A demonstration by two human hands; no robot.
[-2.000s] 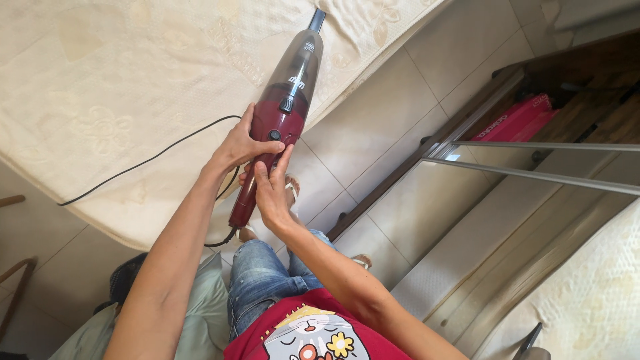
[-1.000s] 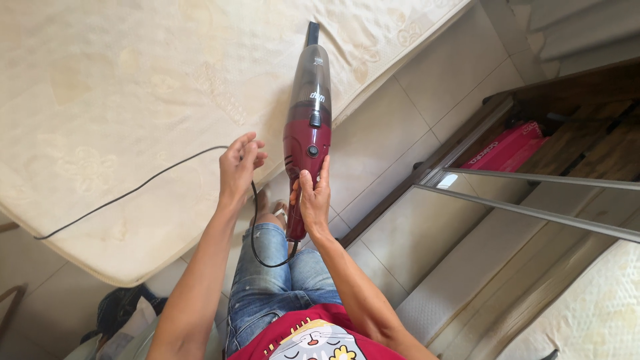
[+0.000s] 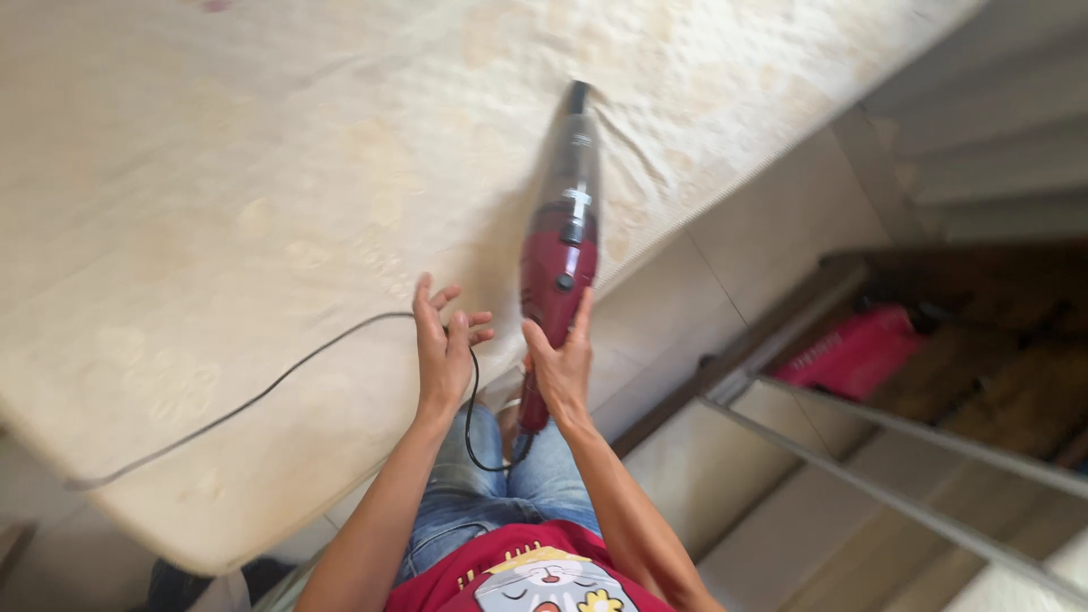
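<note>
My right hand [image 3: 561,365] grips the handle of a dark red handheld vacuum cleaner [image 3: 557,263] with a smoky clear dust cup. Its black narrow nozzle [image 3: 579,97] points away from me, over a cream patterned mattress [image 3: 255,204]; whether it touches the fabric I cannot tell. To the left of the vacuum is my left hand [image 3: 444,348], fingers spread. The black power cord [image 3: 280,378] passes behind or through this hand, which I cannot tell apart, and loops down to the handle's end.
Right of the mattress lies a tiled floor [image 3: 680,297]. Beyond it stand a dark wooden frame [image 3: 765,314] and metal rails [image 3: 892,501], with a pink box-like object [image 3: 850,353] inside. Grey fabric [image 3: 1003,127] hangs at the upper right.
Two seconds ago both my hands were on the vacuum; my left hand has since come off it to the left. My right hand keeps hold of the handle.
</note>
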